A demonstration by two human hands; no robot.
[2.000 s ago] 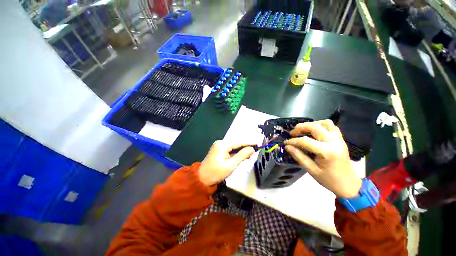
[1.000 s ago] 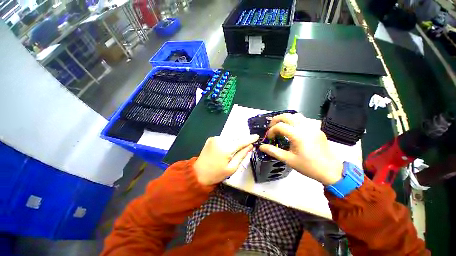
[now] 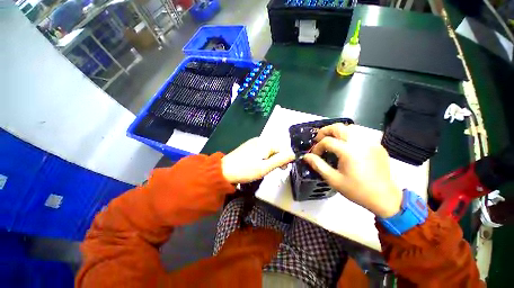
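The black-grey socket housing (image 3: 311,187) stands on the white work sheet (image 3: 349,216), its row of outlets facing me and its open top showing dark parts inside. A thin reddish wire shows at the opening between my fingers. My right hand (image 3: 352,163) reaches over the opening from the right, thumb and fingers pinched at the wires; the fingertips partly hide them. My left hand (image 3: 256,161) is at the housing's left edge with the index finger extended to it; whether it grips anything is hidden.
A stack of black end covers (image 3: 413,130) is right of the housing. A red heat gun (image 3: 455,191) lies at the right edge. Green boards with blue parts (image 3: 262,93), a glue bottle (image 3: 349,56), a black bin (image 3: 308,31) and blue crates (image 3: 147,145) lie beyond and left.
The yellow-green wire seen earlier no longer shows. My left hand has gone from pinching a dark lead to pointing at the housing's edge. My right hand stays at the opening. The view has shifted.
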